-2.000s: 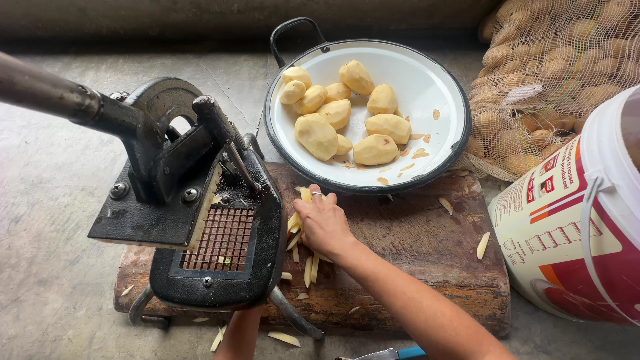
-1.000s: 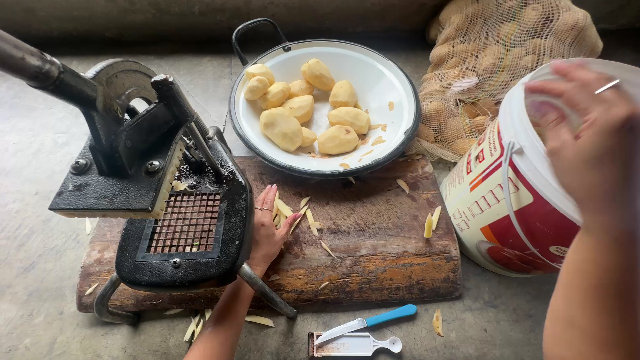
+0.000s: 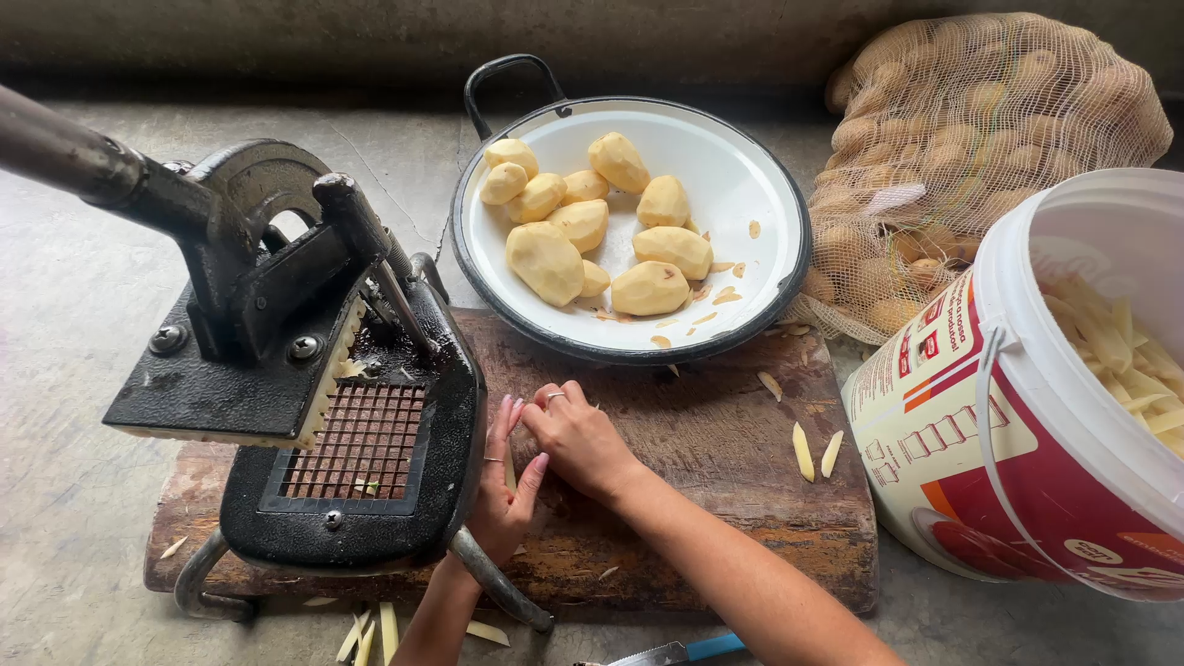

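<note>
My left hand [image 3: 504, 490] is beside the right edge of the potato cutter [image 3: 453, 435], palm turned up and inward, with a cut potato strip [image 3: 510, 467] against it. Just to its right, my right hand [image 3: 578, 439] has its fingers curled down, fingertips meeting those of the left; whatever is under them is hidden. Both are low over a worn wooden board [image 3: 703, 444]. The cutter's square blade grid [image 3: 356, 442] lies beneath its raised pusher block [image 3: 231, 370]. Two loose potato strips [image 3: 803, 452] rest on the board's right part.
Behind the board, a white enamel basin [image 3: 731, 199] holds peeled potatoes [image 3: 546, 264] and peel scraps. A mesh sack of potatoes [image 3: 980, 157] stands back right. A plastic bucket [image 3: 1008, 462] of potato strips [image 3: 1119, 342] stands at right. A blue-handled knife [image 3: 712, 647] and more strips [image 3: 388, 633] lie in front.
My right hand has come from over the bucket back to the board, beside my left hand. The loose strips seen there by my left hand are now mostly out of sight.
</note>
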